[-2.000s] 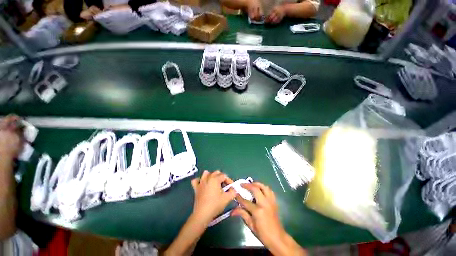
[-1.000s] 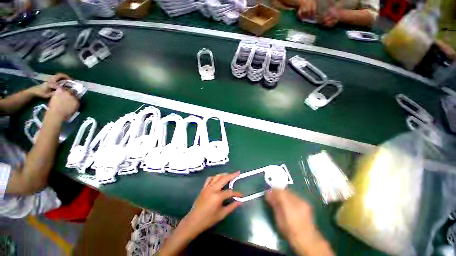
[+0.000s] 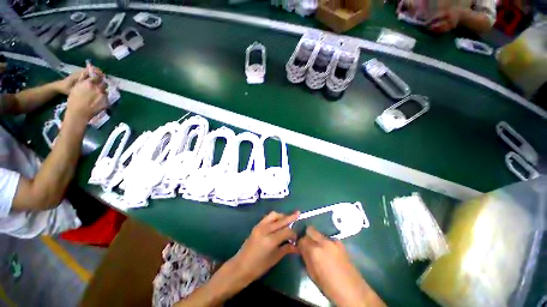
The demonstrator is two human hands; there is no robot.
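A white loop-shaped plastic frame point(image 3: 349, 220) lies in front of me, its round disc end to the right. My left hand point(image 3: 270, 240) grips the frame's left, open-loop end. My right hand point(image 3: 321, 252) is at the frame's near side, close to my left hand, with fingers bent together; whether it holds a thin strip is hidden. A row of overlapping white frames point(image 3: 219, 174) lies to the left. A fan-shaped bundle of thin white strips point(image 3: 418, 228) lies to the right.
A clear bag with pale yellow contents point(image 3: 486, 246) is at the right. Beyond the white edge strip point(image 3: 240, 120) are stacked frames point(image 3: 322, 63) and loose ones. Another person's hands point(image 3: 90, 93) work at the left. A brown carton point(image 3: 129, 264) stands below the bench edge.
The view has shifted, moving the scene leftward and then rightward. My right hand has moved from the disc end to the loop end. My left hand still holds the frame's left end.
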